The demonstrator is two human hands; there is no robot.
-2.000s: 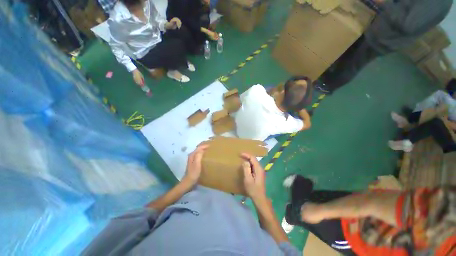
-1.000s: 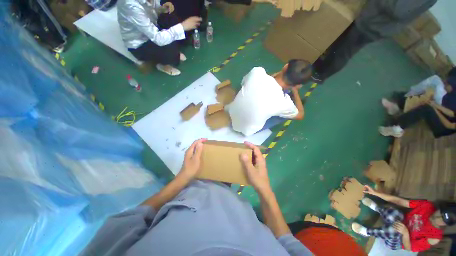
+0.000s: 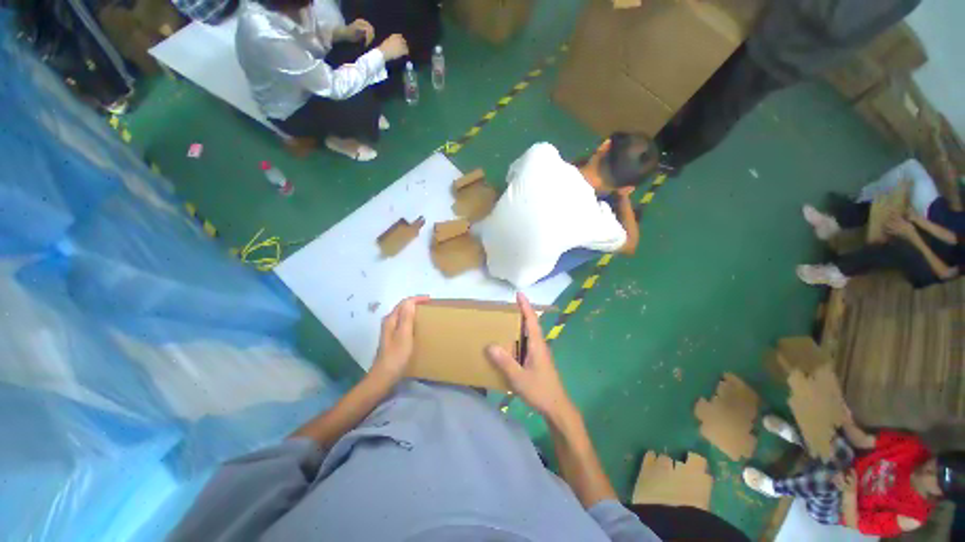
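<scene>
A folded brown mailer box (image 3: pixel 457 345) is held level in front of my body, above the lower edge of the white sheet (image 3: pixel 349 265). It looks closed. My left hand (image 3: pixel 394 337) grips its left end, with the fingers along the side. My right hand (image 3: pixel 534 365) holds the right end, with the thumb on the top face and the fingers along the far right side. A small dark strip shows at the box's right end beside the right hand; I cannot tell what it is.
A person in white (image 3: pixel 550 217) crouches on the sheet beside small folded cartons (image 3: pixel 457 250). A plastic-wrapped stack (image 3: pixel 127 318) stands at left. A large carton (image 3: pixel 645 64) stands ahead. Flat blanks (image 3: pixel 728 415) lie at right near a person in red (image 3: pixel 889 482). Bottles stand ahead left.
The box's lid flap, raised earlier, is now down. My right thumb has moved inward over the top face. The person in orange at lower right has left the view.
</scene>
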